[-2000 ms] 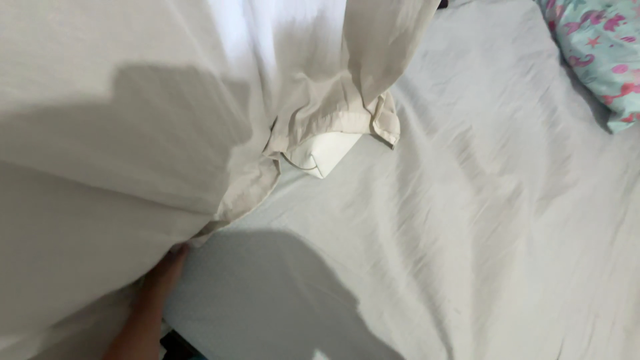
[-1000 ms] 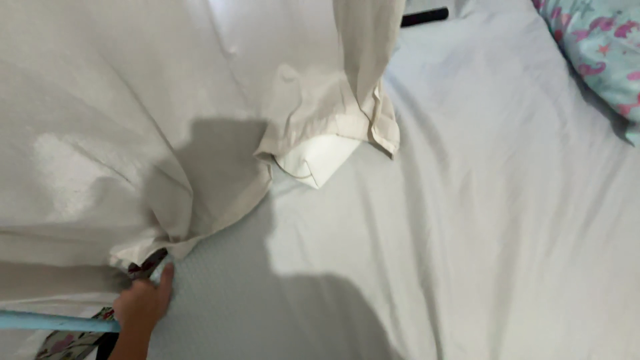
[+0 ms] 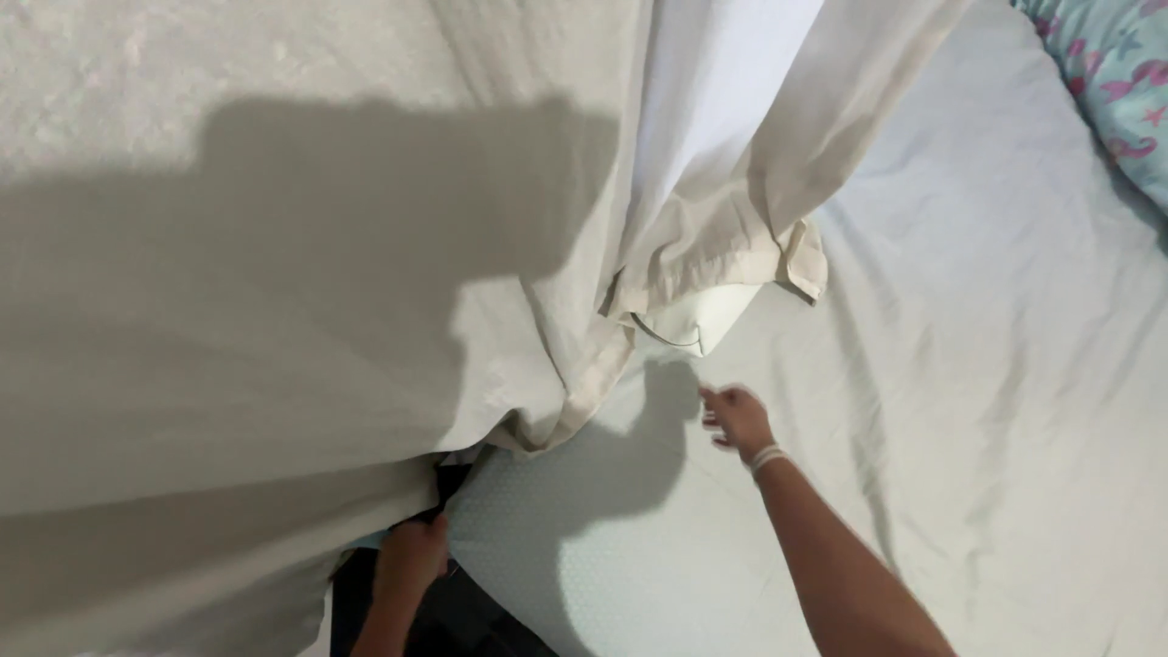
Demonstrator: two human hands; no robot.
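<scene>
A large beige curtain (image 3: 347, 347) hangs across the left and top, its hem resting on a bed with a pale sheet (image 3: 958, 438). At the lower left my left hand (image 3: 412, 552) is beside the bed's edge, its fingers closed against something dark just below the curtain; what it grips cannot be told. My right hand (image 3: 737, 420), a light band on its wrist, is over the sheet with fingers partly bent and nothing visible in them. Just above it, a white object with a dark curved line (image 3: 703, 319) sticks out from under the curtain hem.
A turquoise pillow with pink sea-creature prints (image 3: 1127, 82) lies at the upper right. Dark material (image 3: 465, 611) shows beside the bed at the bottom, near my left hand. Shadows fall on curtain and sheet.
My right hand has come into view over the sheet. My left hand is no longer at the patterned dark item by the hem where it was a second ago. The curtain's lower edge has shifted.
</scene>
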